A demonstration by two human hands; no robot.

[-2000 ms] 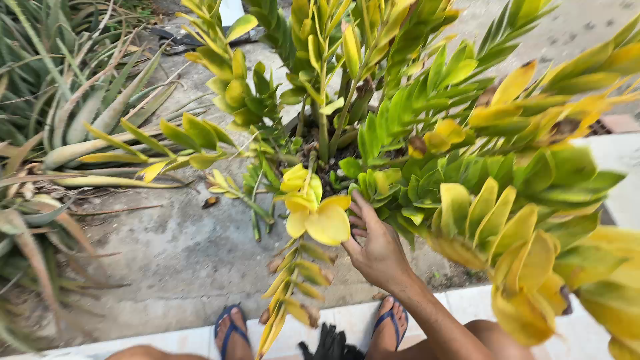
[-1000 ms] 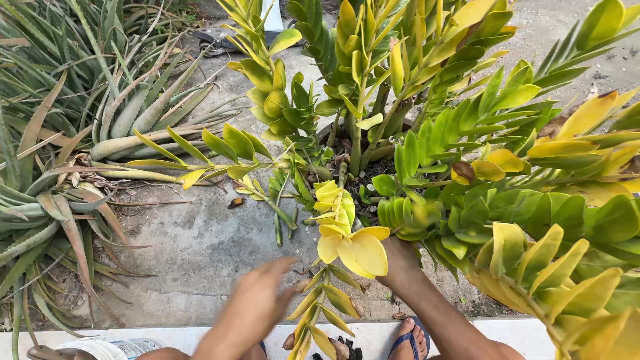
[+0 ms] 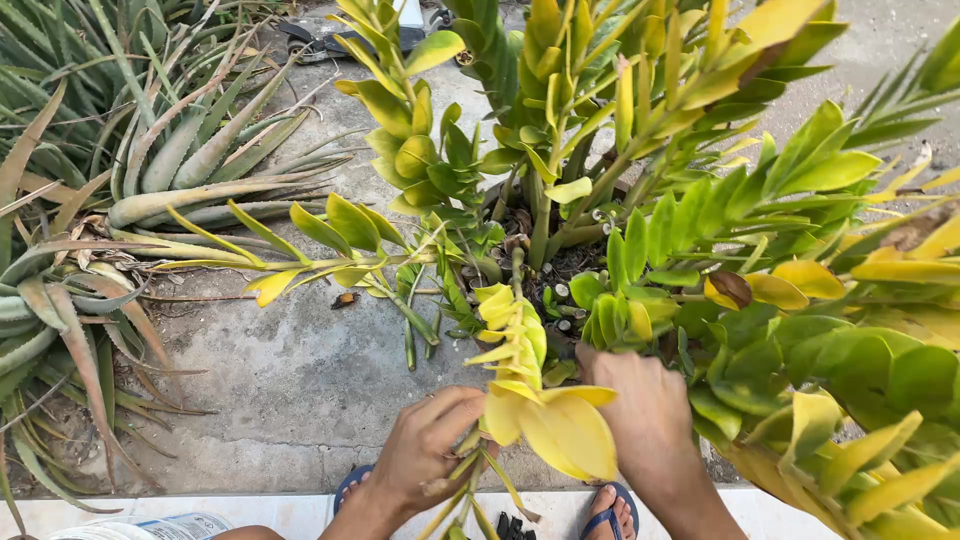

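A potted ZZ plant (image 3: pixel 544 217) with green and yellowing leaflets fills the middle and right of the view. One yellow-leaved stem (image 3: pixel 517 337) leans out of the pot toward me. My left hand (image 3: pixel 435 442) is closed around the lower part of a stem just left of the large yellow leaflets (image 3: pixel 566 431). Behind those leaflets, on their right, my right hand (image 3: pixel 641 409) reaches in at the near side of the plant's base. Its fingertips are hidden by foliage, so what they touch does not show. Short cut stubs (image 3: pixel 562 290) stand in the soil.
Aloe plants (image 3: pixel 180 161) spread over the concrete at the left. Cut stem pieces (image 3: pixel 410 341) lie left of the pot. A white bucket (image 3: pixel 112 529) stands at the lower left edge. My sandalled feet (image 3: pixel 611 510) rest on white tiles. A dark wheeled object (image 3: pixel 322 45) lies behind.
My left hand, out of view two seconds ago, has come in and closed on the stem. My right hand has gone from beside the yellow leaflets to the plant's base. The view has shifted.
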